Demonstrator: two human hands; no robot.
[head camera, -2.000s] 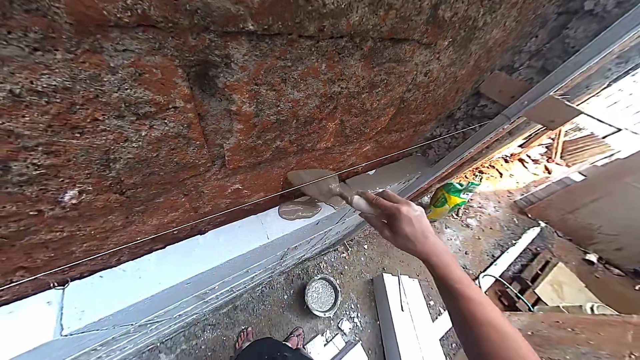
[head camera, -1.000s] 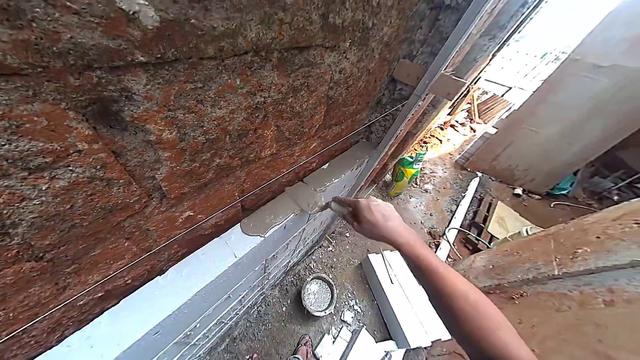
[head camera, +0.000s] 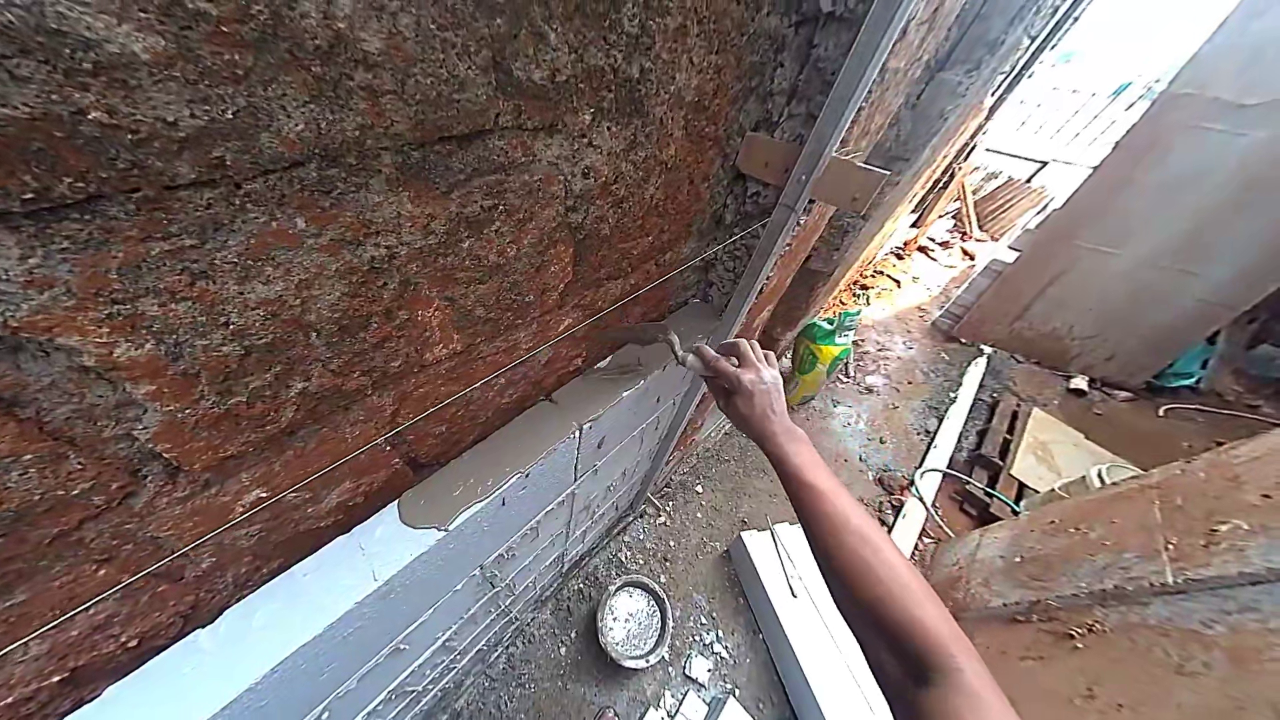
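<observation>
My right hand (head camera: 745, 385) is closed around the handle of a trowel (head camera: 645, 338), whose blade lies over the far part of the wall top, near the metal upright. Wet grey mortar (head camera: 500, 455) coats the top of the low white block wall (head camera: 260, 620) from about its middle to that upright. The near stretch of the top shows bare white. A taut string (head camera: 480, 385) runs above the wall top, along the rough red stone wall (head camera: 330, 250). My left hand is out of view.
A metal upright (head camera: 800, 190) with a wooden piece (head camera: 835, 180) across it stands at the wall's far end. Below are a round pan (head camera: 634, 622), white blocks (head camera: 800, 620), a green and yellow bag (head camera: 822, 358), a pale plank (head camera: 940, 450) and a hose (head camera: 925, 485).
The trowel and my right hand have moved along the wall toward the metal upright. The mortar, a small patch two seconds ago beside the blade, now shows as a long spread strip. The view has turned.
</observation>
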